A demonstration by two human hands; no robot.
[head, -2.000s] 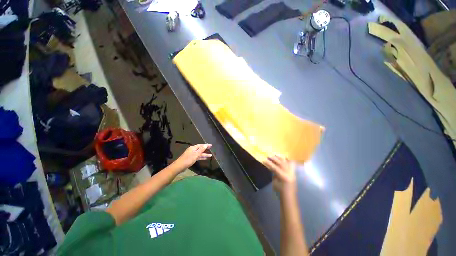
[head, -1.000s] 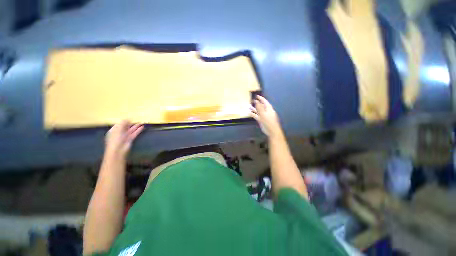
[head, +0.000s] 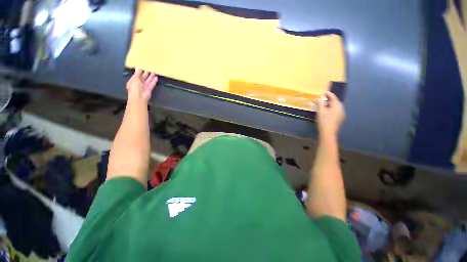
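Observation:
The tan-yellow pattern piece (head: 205, 46) lies flat on a dark fabric panel (head: 338, 89), which shows as a border around it. A yellow-green line runs along the fabric's near edge. Shiny orange tape covers part of the pattern's near edge at the right. My left hand (head: 142, 84) has its fingertips at the near left corner of the pattern, fingers slightly apart. My right hand (head: 330, 110) has its fingers at the near right corner, beside the notch. A small white spot shows at its fingertips; I cannot tell whether it is chalk.
The grey-blue table (head: 379, 102) carries white paper (head: 64, 20) at the far left. Navy cloth (head: 435, 112) with a tan pattern piece (head: 457, 36) lies at the right. Below the table's near edge are cloth scraps and part of a red-orange bag (head: 165, 170).
The view has turned, and the pattern now lies lengthwise before me. Compared with two seconds ago, my left hand has come to its near edge and my right hand to the notched end.

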